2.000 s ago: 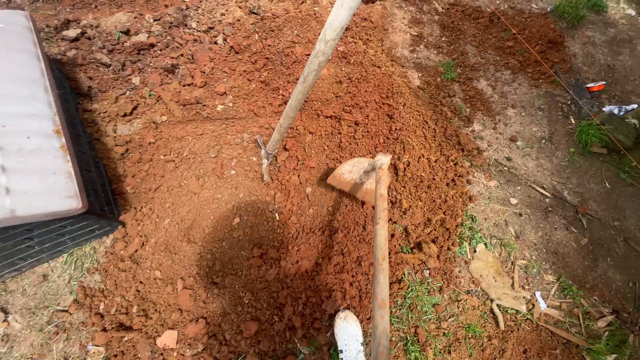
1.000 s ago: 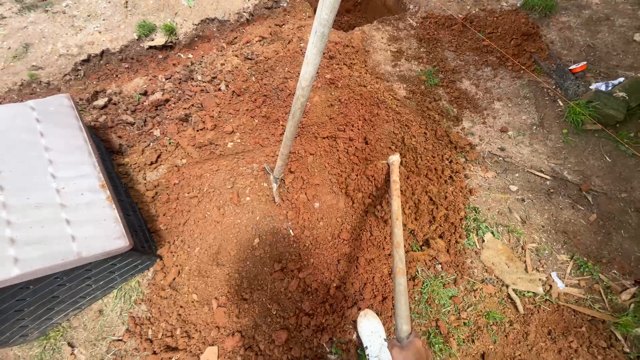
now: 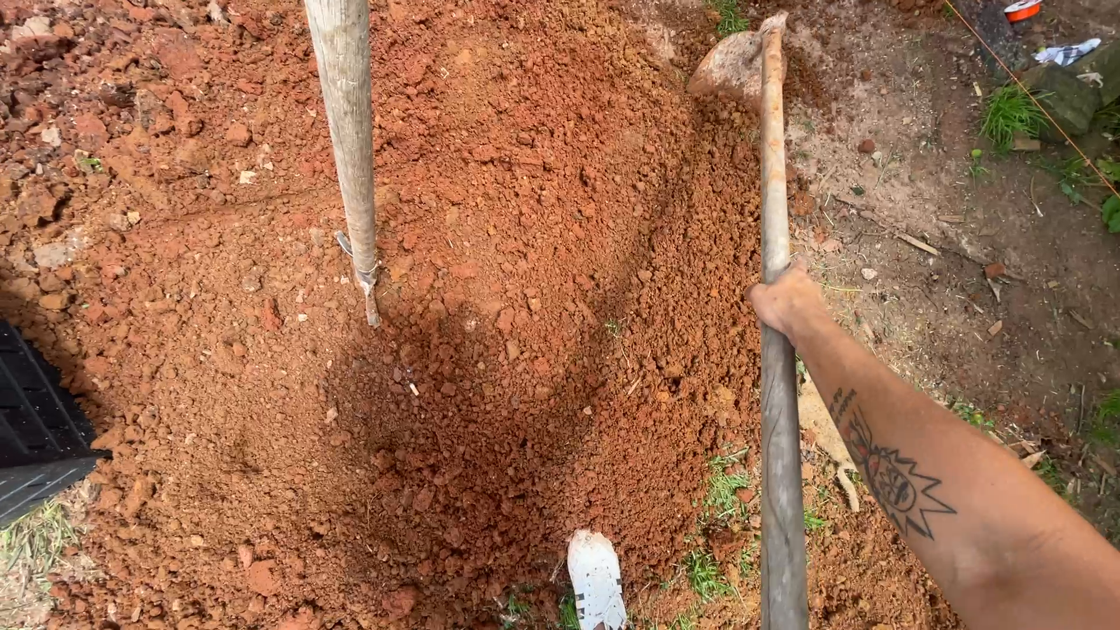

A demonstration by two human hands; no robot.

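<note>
My right hand grips the wooden handle of a hoe about halfway along what shows. The hoe's soil-coated blade lies at the upper right, at the far edge of the loose red soil. The lower end of the handle runs out of the bottom of the view. My left hand is out of view. Left of the hoe, a weathered wooden pole stands in the soil, with a metal piece at its lower end.
A black ribbed plastic object stands at the left edge. A white shoe is at the bottom. Orange string crosses the upper right, near an orange reel, a stone and a crumpled white item. Splintered wood lies right of the handle.
My right hand and forearm have come into fuller view on the handle. The hoe blade, hidden one second ago, shows again, farther out at the soil's edge. The view has moved too.
</note>
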